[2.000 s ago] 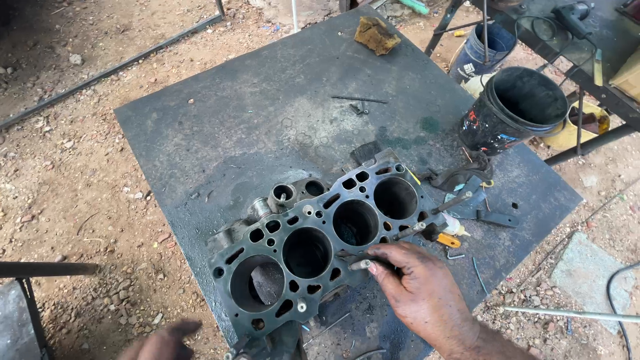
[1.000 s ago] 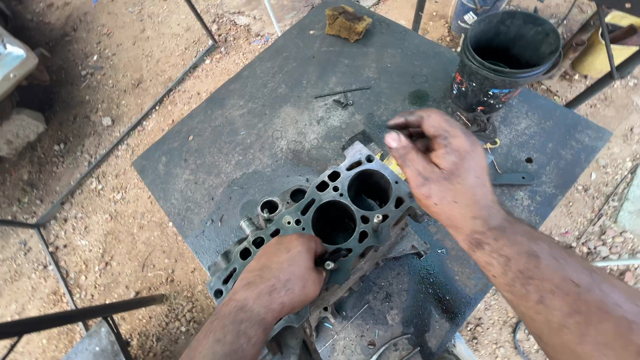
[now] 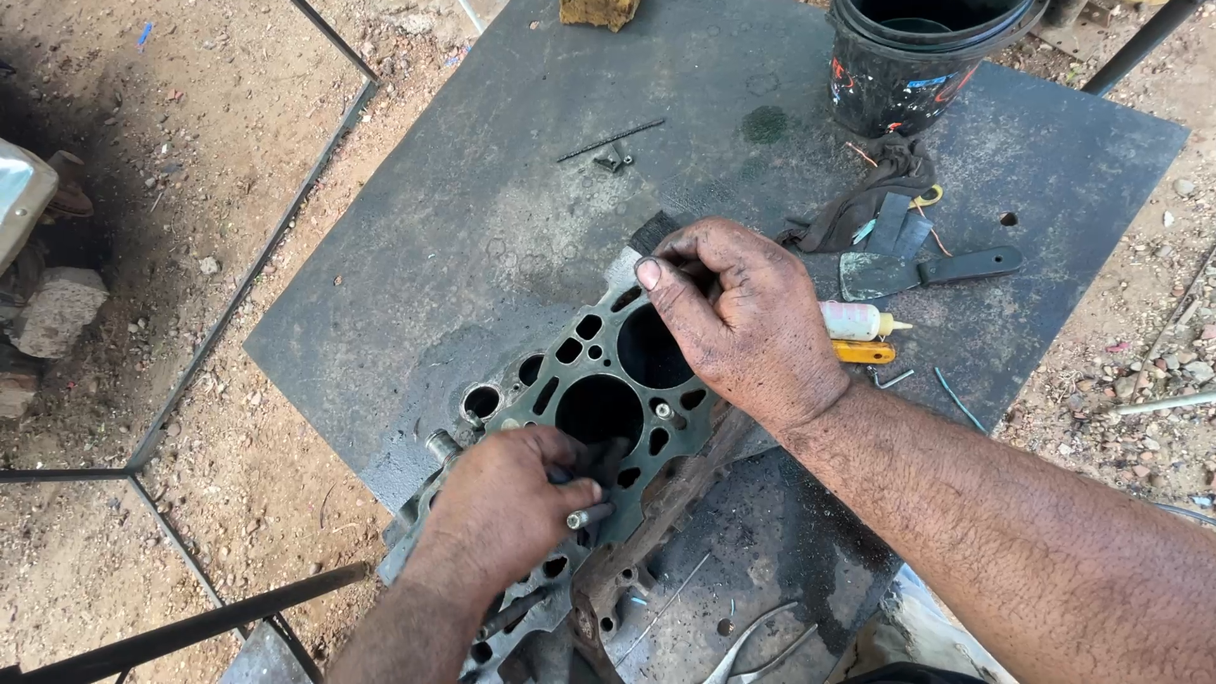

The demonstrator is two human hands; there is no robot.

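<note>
An engine block [image 3: 622, 380] with open cylinder bores lies diagonally on a dark metal table. My left hand [image 3: 513, 494] rests on its deck near a middle bore, with a metal pin [image 3: 591, 516] protruding by the thumb; a dark item under the fingers is unclear. Over the block's upper end is my right hand [image 3: 736, 313], thumb against curled fingers. Whatever is inside that hand is hidden. A second metal pin [image 3: 664, 410] stands in the deck between two bores.
A black bucket [image 3: 879, 90] stands at the table's upper right. Near it lie a dark rag [image 3: 860, 199], a scraper [image 3: 879, 275], a glue bottle [image 3: 852, 321] and a yellow-handled tool [image 3: 864, 352]. Pliers [image 3: 741, 655] lie at the bottom, a thin rod [image 3: 610, 140] beyond the block.
Two seconds ago my right hand was low beside the block; it is now over the block's upper end. My left hand has come from the bottom edge onto the deck. The view has shifted closer.
</note>
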